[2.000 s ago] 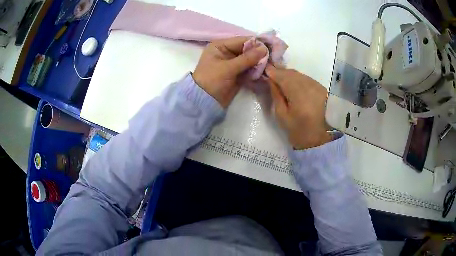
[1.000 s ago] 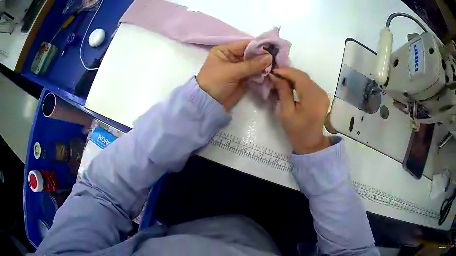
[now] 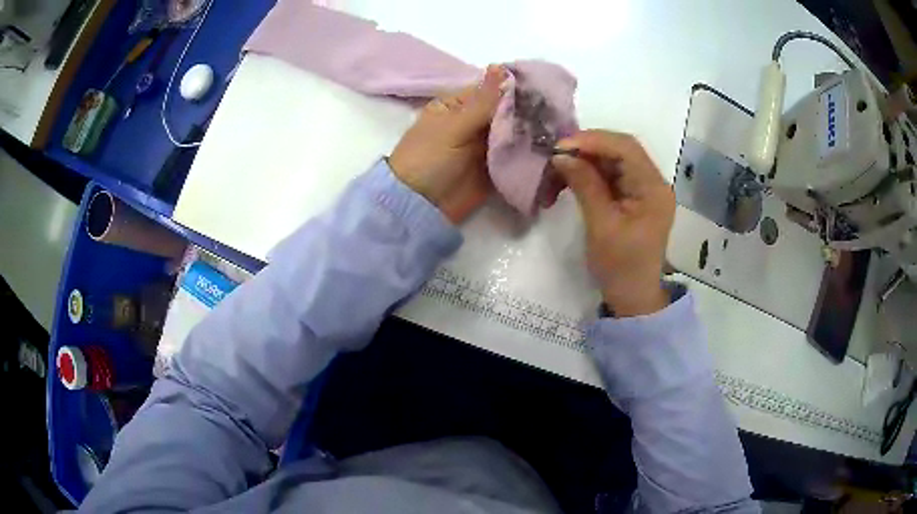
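A long pink fabric piece (image 3: 372, 58) lies across the white table from the upper left, and its right end is held up above the table, opened out with a dark, fuzzy patch inside. My left hand (image 3: 447, 146) grips this end from the left, thumb at its top edge. My right hand (image 3: 623, 206) is at the right side of the fabric, thumb and forefinger pinched on a small thin dark item (image 3: 565, 151) whose tip points at the dark patch. What the item is cannot be told.
A sewing machine (image 3: 830, 125) stands at the right, with a dark phone (image 3: 840, 301) beside it. A ruler scale (image 3: 503, 309) runs along the table's front edge. At the left are a cluttered blue tray (image 3: 151, 186) with a white round item (image 3: 196, 82), and a blue bin (image 3: 62, 402) with jars.
The fabric end has been opened out and turned, so more of its dark inner patch shows. My right hand has moved slightly right, with the thin item more exposed.
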